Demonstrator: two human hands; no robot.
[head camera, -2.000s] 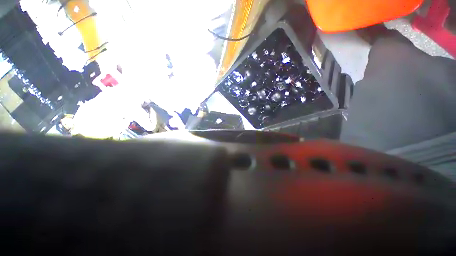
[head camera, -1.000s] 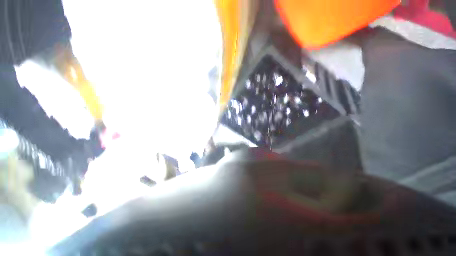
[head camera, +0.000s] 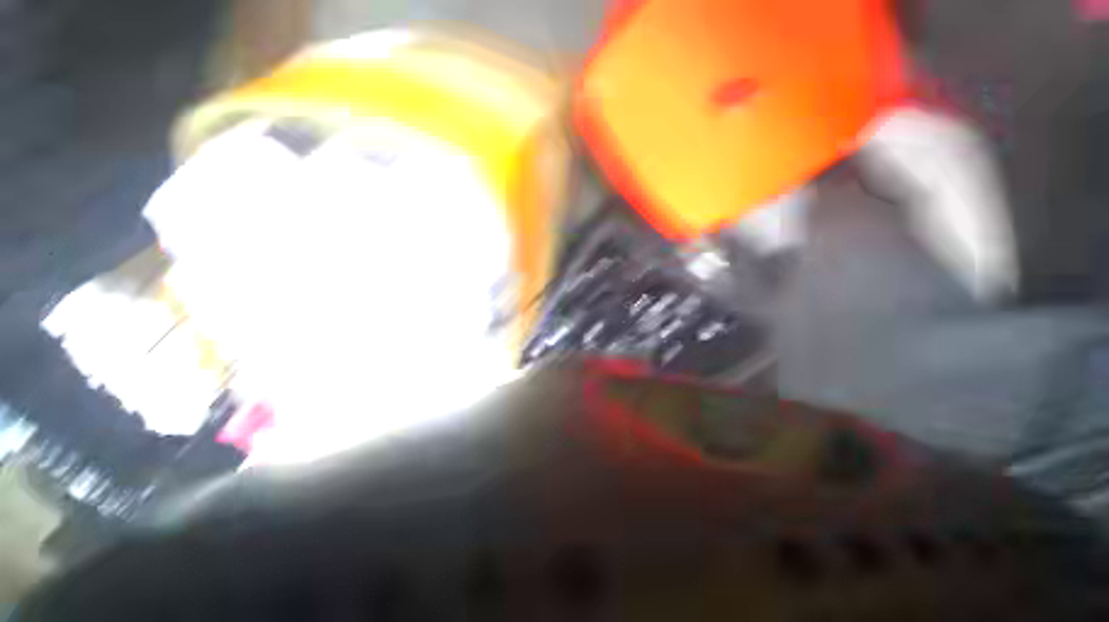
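Note:
A large dark curved housing (head camera: 401, 522) fills the lower part of the head view, with a reddish edge and a blurred row of dark holes at its right. Just above it, small glossy black parts (head camera: 645, 310) lie in a dark crate, smeared by motion blur. Left of them is an overexposed white mass (head camera: 353, 255) with a yellow-orange band (head camera: 426, 85) curving round its top and right side. Neither of my hands can be made out.
An orange stool seat (head camera: 754, 97) with a centre hole is at the top, overlapping the crate's far side. Grey cloth (head camera: 900, 328) is at the right, with a blurred white shape (head camera: 955, 194) above it. A small pink patch (head camera: 249, 425) is at lower left.
The view has shifted and blurred. The orange seat has come lower and further left, showing its hole. More of the yellow-orange band shows, and less of the crate of black parts.

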